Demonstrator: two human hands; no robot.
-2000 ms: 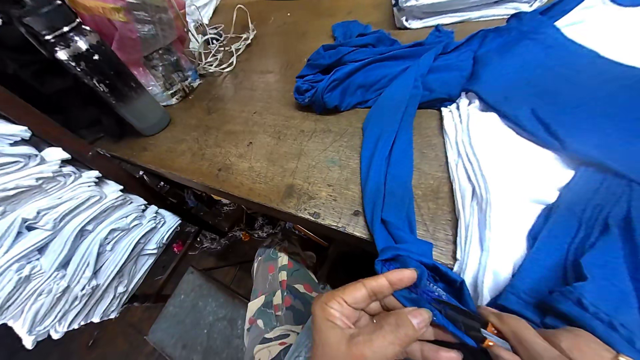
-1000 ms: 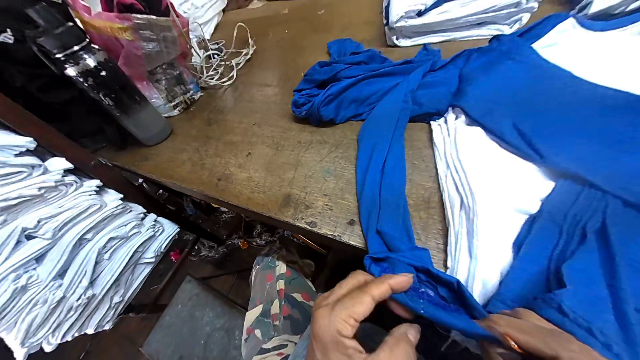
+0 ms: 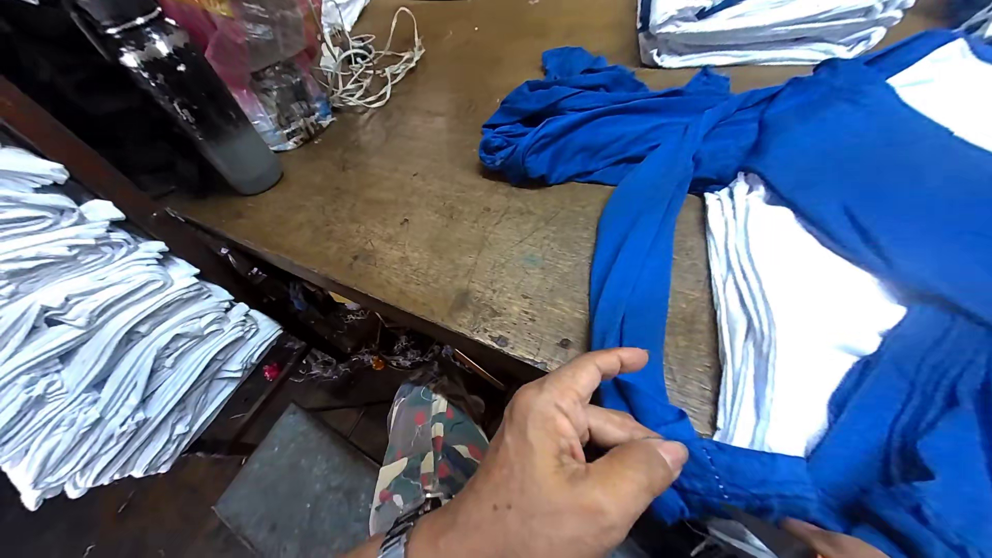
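Observation:
A blue garment [image 3: 860,194] with a white panel lies across the right of the wooden table. Its narrow blue strip runs down to my left hand [image 3: 558,457], whose thumb and fingers pinch the cloth edge near a line of pale stitching. A watch with a metal band is on that wrist. My right hand [image 3: 833,540] shows only partly at the bottom edge, beside the same cloth. Next to it is a blurred dark tool with a metallic part [image 3: 740,536], seemingly held in that hand; its kind cannot be told. Folded white cloth [image 3: 775,325] lies under the blue garment.
A dark bottle [image 3: 194,101], a pink plastic bag [image 3: 225,46] and tangled white cord [image 3: 380,70] occupy the table's far left. Folded white cloths [image 3: 767,35] lie at the back. A tall stack of white cloth [image 3: 116,333] stands left, below the table edge [image 3: 349,298].
The blue cloth edge between my hands has turned, and a line of stitching now shows on it. Two seconds ago a dark tool with orange showed at my right hand; that hand is now lower and mostly out of view.

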